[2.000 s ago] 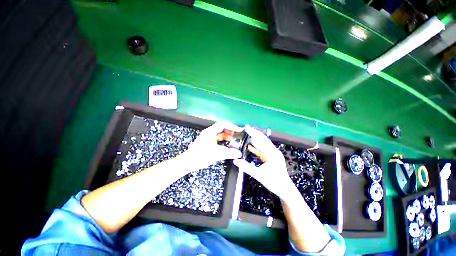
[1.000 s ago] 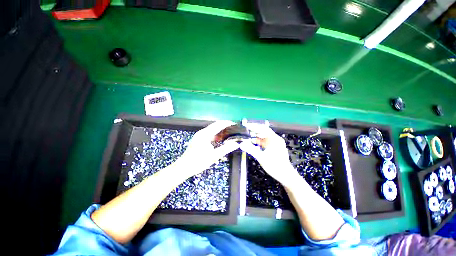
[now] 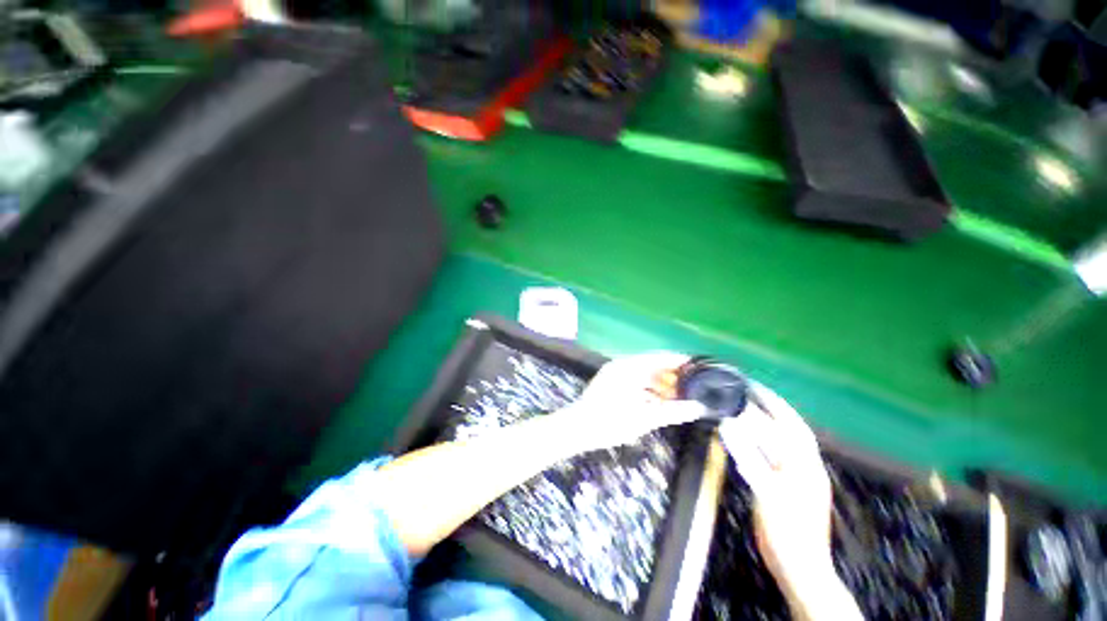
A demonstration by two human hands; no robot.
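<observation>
A round black unit (image 3: 714,388) is held between both hands above the divider between two parts trays. My left hand (image 3: 637,394) grips its left side. My right hand (image 3: 777,443) is at its right side with the fingers against its edge. Small silver-white parts lie heaped in the left tray (image 3: 583,510), blurred by motion. Small black parts lie in the right tray (image 3: 892,540), partly behind my right forearm.
Tall stacked black trays (image 3: 231,279) stand at the left. A white counter (image 3: 549,312) sits above the left tray. Dark units (image 3: 489,211) lie spaced on the green belt (image 3: 680,243). Across the belt are an empty black tray (image 3: 856,140) and a red-edged tray (image 3: 455,123). Silver-faced units (image 3: 1050,558) show at the right edge.
The view has swung left, so the trays and belt appear further right and more of the stack shows. The unit's round dark face is now turned into view, still in both hands.
</observation>
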